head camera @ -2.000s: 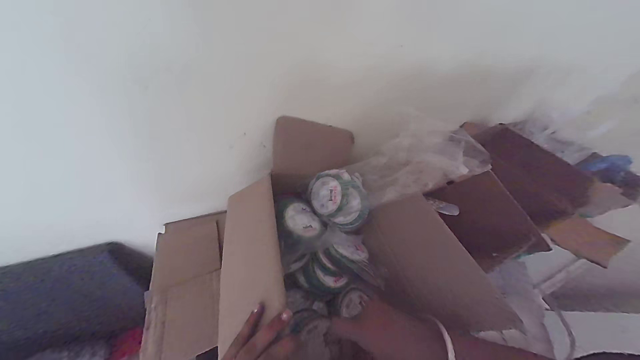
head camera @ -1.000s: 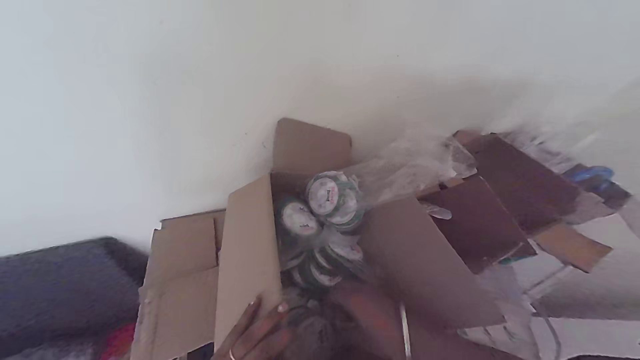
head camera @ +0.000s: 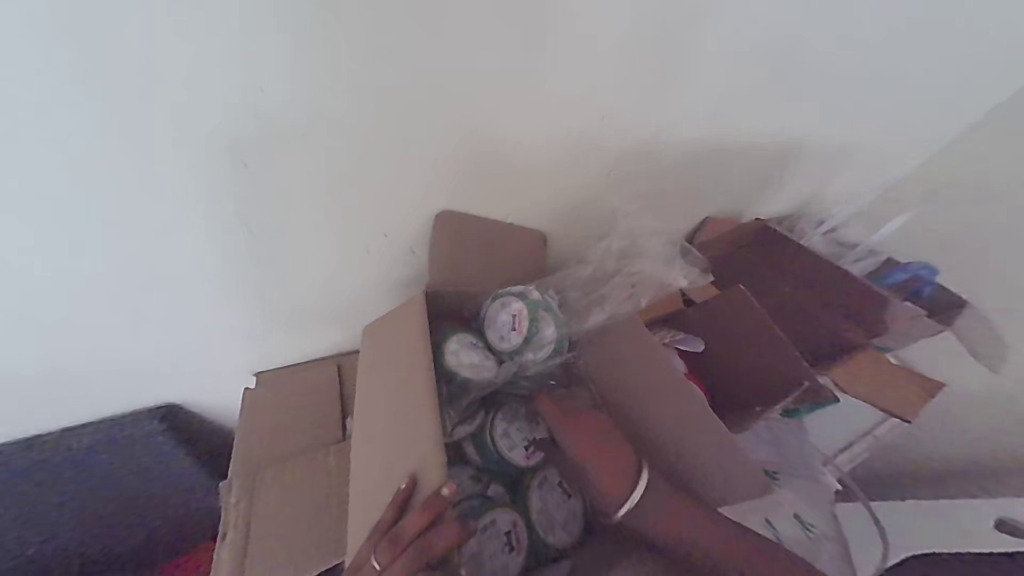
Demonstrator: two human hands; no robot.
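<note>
An open cardboard box [head camera: 396, 400] holds several round containers with pale labelled lids and green rims [head camera: 506, 324], some of them inside a clear plastic bag [head camera: 608, 276]. My left hand [head camera: 416, 532], wearing a ring, lies over the box's left flap at the bottom, fingers spread near the lower containers. Inside the box is my right hand [head camera: 580, 440], a pale bangle on its wrist; it reaches among the containers beside the bag. Its fingers are largely hidden, so whether it grips one cannot be told.
Another cardboard box [head camera: 292, 464] stands at left, beside a dark padded object [head camera: 112, 480]. To the right are opened boxes with dark brown flaps [head camera: 744, 352], a blue plastic item [head camera: 908, 276] and a clear bag with green marks [head camera: 792, 512]. A pale wall [head camera: 400, 120] rises behind.
My right hand has moved up and farther into the box, and more of the lower containers now show. The left hand stays by the left flap.
</note>
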